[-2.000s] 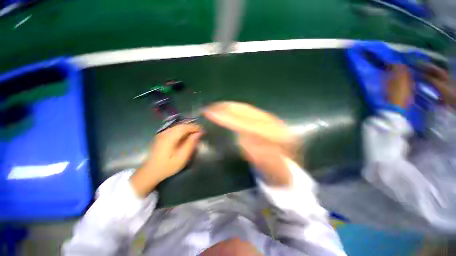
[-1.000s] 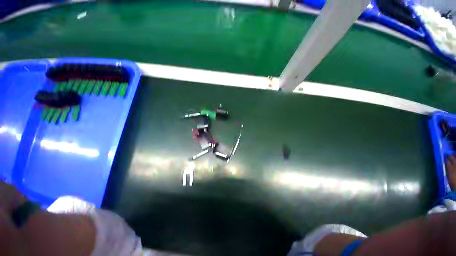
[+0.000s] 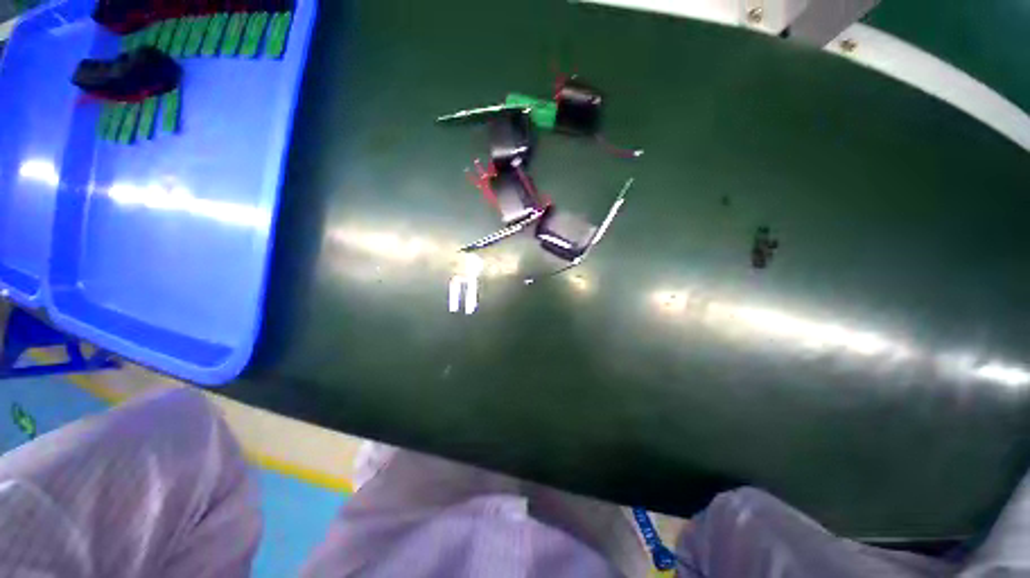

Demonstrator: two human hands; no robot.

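Neither of my hands is in the picture. Several black housings (image 3: 511,140) lie in a loose group on the dark green bench mat, with red wires and thin pale strips (image 3: 611,212) sticking out. The topmost housing (image 3: 579,107) has a green circuit board (image 3: 532,110) at its left side. A small white piece (image 3: 464,285) lies just below the group. A small cluster of tiny black parts (image 3: 764,246) lies to the right of the group.
A blue tray (image 3: 169,260) stands at the left, with black units and green strips (image 3: 206,35) lined up at its top and a smaller group below them. A pale metal rail (image 3: 904,77) edges the mat at the upper right. Covered legs (image 3: 124,491) show below the bench edge.
One second ago both forearms showed at the bottom corners; now they are out of the picture. The view has tilted down, so the bench edge and legs show.
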